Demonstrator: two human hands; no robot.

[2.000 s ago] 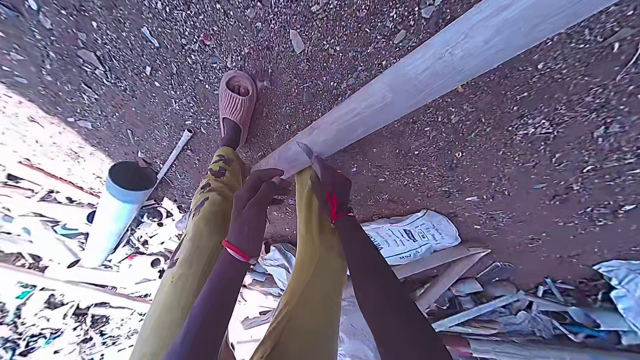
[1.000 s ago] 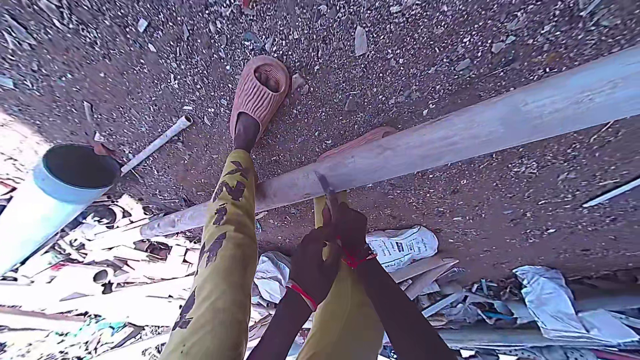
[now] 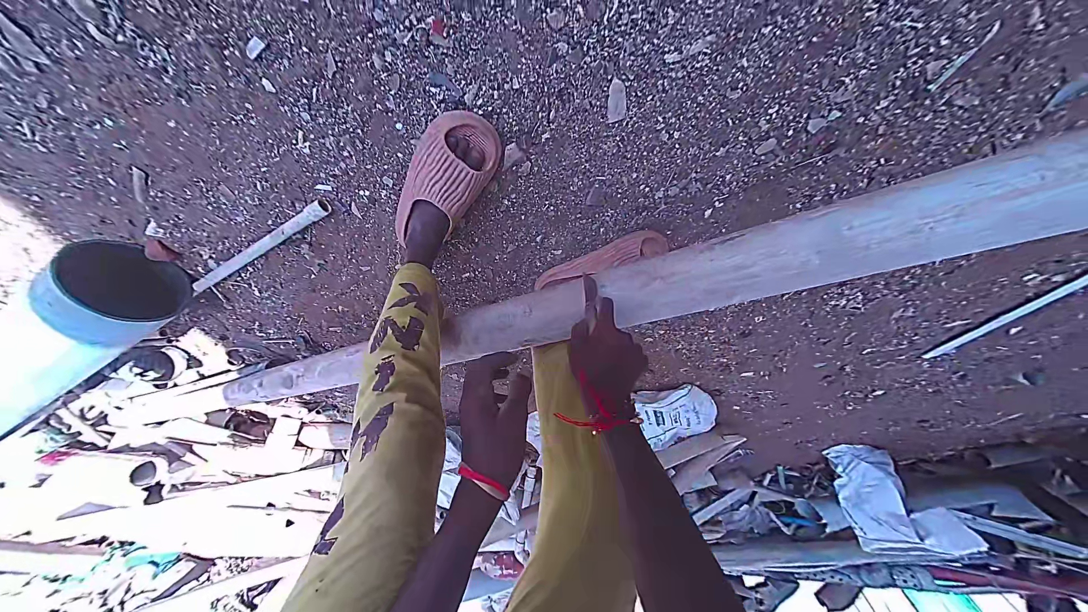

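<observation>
A long grey pipe [image 3: 765, 259] runs slantwise across the view, passing between my lower legs and over one pink slide sandal [image 3: 608, 257]. My right hand [image 3: 608, 348], with a red thread at the wrist, grips a small flat tool [image 3: 590, 293], likely a blade, whose end lies on the pipe. How much of the tool is inside the fist is hidden. My left hand [image 3: 493, 416], with a red band, is just below the pipe's near edge, fingers apart and holding nothing visible. The other pink slide sandal [image 3: 446, 174] is on the ground beyond the pipe.
A wide pipe with an open end [image 3: 106, 319] lies at the left beside a thin pipe [image 3: 263, 245]. Scrap pieces and a white printed sack [image 3: 677, 415] lie on the near side. A crumpled white sheet [image 3: 880, 501] and a thin strip [image 3: 1007, 314] are at the right.
My left hand was against my right hand one second ago and is now apart from it. The pipe lies less steeply than two seconds ago. The view has shifted.
</observation>
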